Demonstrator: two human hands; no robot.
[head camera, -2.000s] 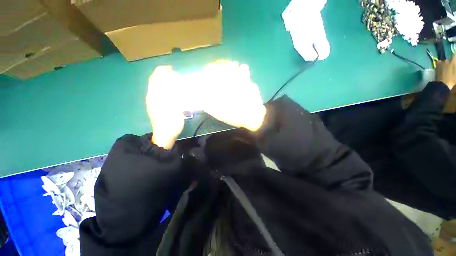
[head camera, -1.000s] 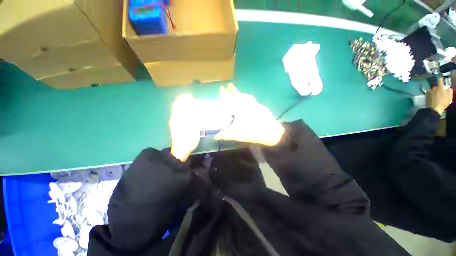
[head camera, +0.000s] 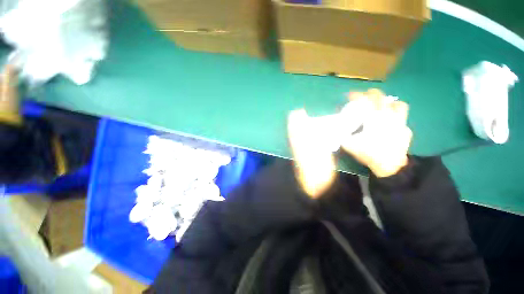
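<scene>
My left hand (head camera: 311, 150) and my right hand (head camera: 381, 135) are close together over the front edge of the green bench. Both are overexposed and blurred. Between them is a glossy white piece (head camera: 339, 127), likely a white housing, held by both hands; its details are lost in glare. A small dark spot shows at its right end, by my right fingers. A part-built white camera unit (head camera: 487, 103) lies on the bench at the right with a dark cable trailing to the left.
The open battery carton (head camera: 345, 54) stands behind my hands, with closed cartons (head camera: 212, 26) left of it. A blue bin (head camera: 115, 201) holds a heap of white parts (head camera: 178, 184). At far left are a clear bag of housings (head camera: 63, 40) and another person's hand (head camera: 8, 95).
The view has swung left, so the bench, cartons and bin appear further right. The bag and a person at far left have come into view. My hands stay together, with the white piece now showing between them.
</scene>
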